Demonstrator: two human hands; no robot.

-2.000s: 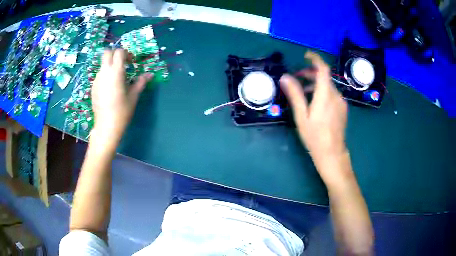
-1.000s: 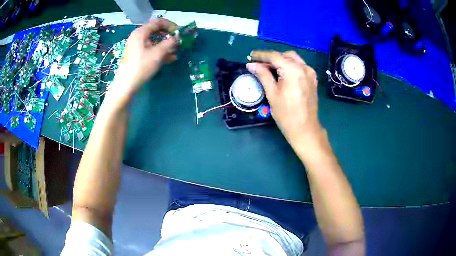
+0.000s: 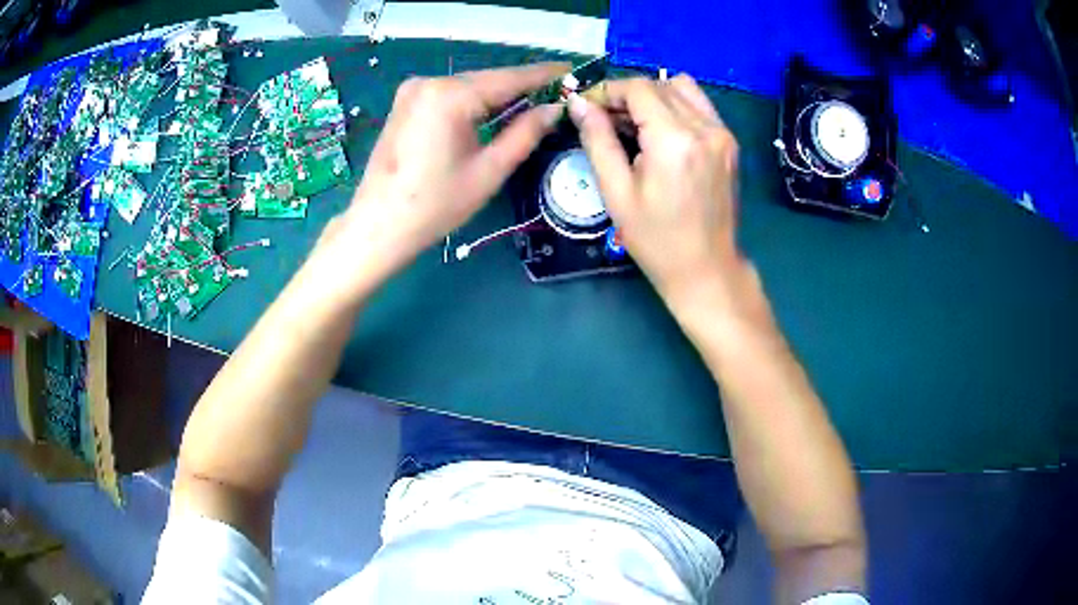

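Note:
My left hand (image 3: 443, 148) and my right hand (image 3: 668, 166) meet above the upper edge of a black housing (image 3: 567, 259). Between their fingertips is a small white plug (image 3: 570, 84) with thin wires; a sliver of green circuit board shows beside the left fingers, mostly hidden. Which hand holds which part is hard to tell. The housing lies on the green mat with its round white speaker (image 3: 576, 189) facing up, partly covered by my right hand. A wire lead with a white plug (image 3: 463, 251) sticks out to its left.
A second housing (image 3: 837, 195) with a speaker lies at the right. A pile of circuit boards (image 3: 189, 189) spreads at the left, with a smaller group (image 3: 296, 142) beside it. A blue sheet (image 3: 709, 41) and black units (image 3: 928, 41) are at the far side. A cardboard box (image 3: 106, 402) is below left.
My left hand has moved right from the board pile, bringing a circuit board to my right hand. The fingertips of both hands are now together over the housing.

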